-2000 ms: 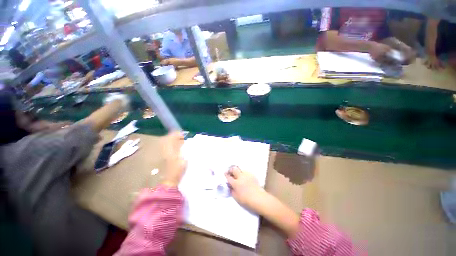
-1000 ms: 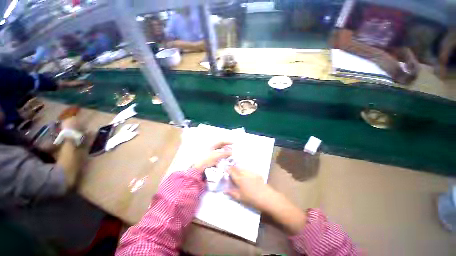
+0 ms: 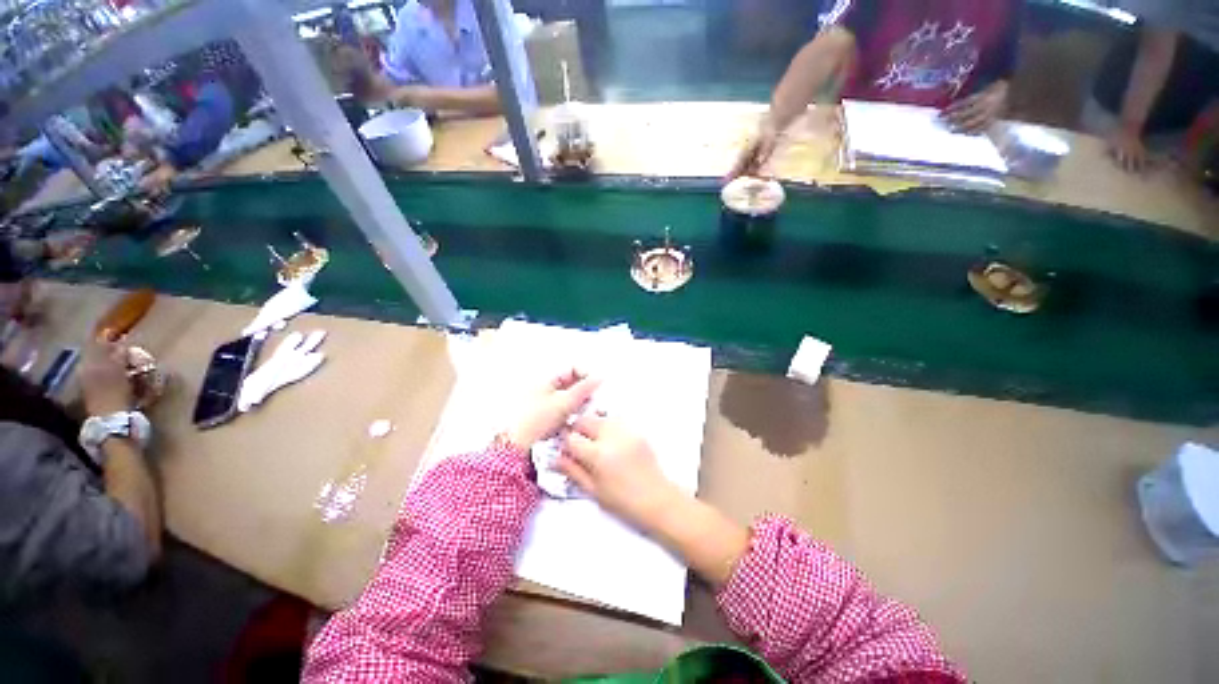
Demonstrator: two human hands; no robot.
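Note:
A stack of white tissue paper (image 3: 615, 561) lies on the bench in front of me. A partly wrapped piece (image 3: 551, 470) in crumpled white paper sits on the stack, mostly hidden under my hands. My left hand (image 3: 548, 408) is on its upper left side, fingers bent over the paper. My right hand (image 3: 611, 461) is on its right side, fingers touching the paper. What is inside the paper does not show.
A green conveyor belt (image 3: 856, 287) carries gold metal fittings (image 3: 662, 267). A small white block (image 3: 809, 360) sits by a dark wet patch. Gloves (image 3: 284, 369) and a phone (image 3: 227, 380) lie left. A white bundle (image 3: 1184, 502) is far right. A metal post (image 3: 361, 174) rises left. People work around the belt.
My hands stay together on the paper, after the left came in from the stack's upper left edge. A person across the belt now reaches to a white-topped piece on it. A green item shows at the bottom.

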